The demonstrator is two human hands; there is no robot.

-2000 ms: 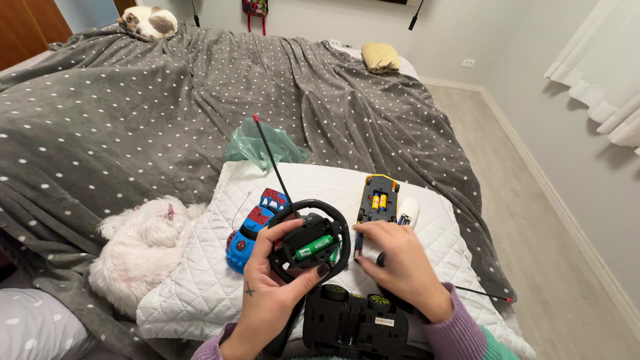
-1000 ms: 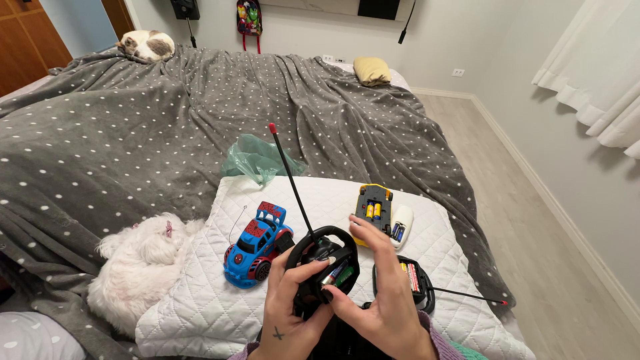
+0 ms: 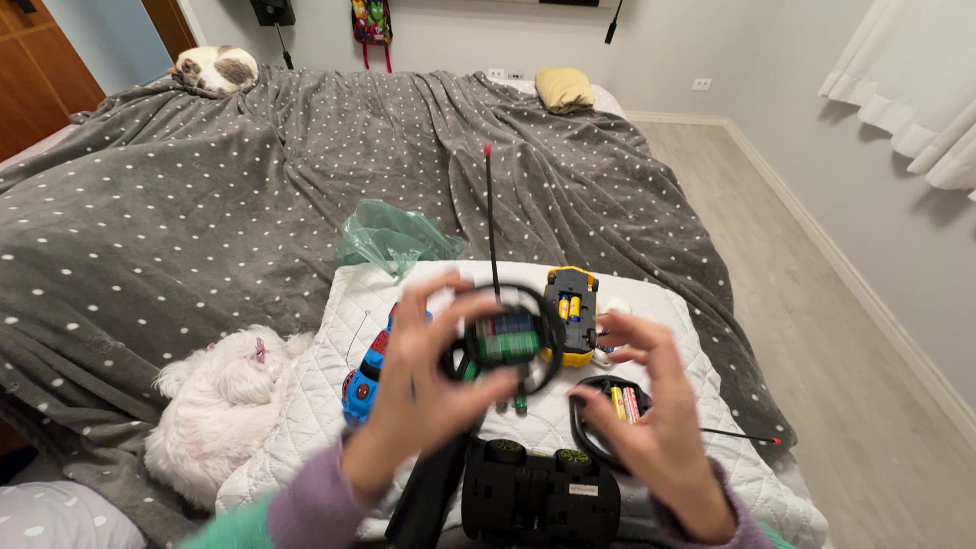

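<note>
My left hand (image 3: 427,374) grips a black steering-wheel remote control (image 3: 507,335) by its left side; batteries show in its back and a red-tipped antenna rises from it. My right hand (image 3: 648,396) is spread apart from it, holding nothing, above a second wheel-shaped remote (image 3: 595,427) with batteries. Behind my left hand lies a blue and red toy car (image 3: 366,385), partly hidden. An upturned yellow and black toy car (image 3: 570,316) shows its batteries. Nearest me is an upturned black toy vehicle (image 3: 541,492). Loose green batteries (image 3: 521,402) lie below the held remote.
The things rest on a white quilted pad (image 3: 313,412) over a grey dotted blanket (image 3: 229,198). A white fluffy dog (image 3: 221,412) lies at the left, a green plastic bag (image 3: 396,232) behind. A cat (image 3: 217,70) and a yellow cushion (image 3: 564,90) are at the far edge.
My right hand has come away from the held remote and moved right, its fingers apart. Batteries in the remote's back are now plainly seen.
</note>
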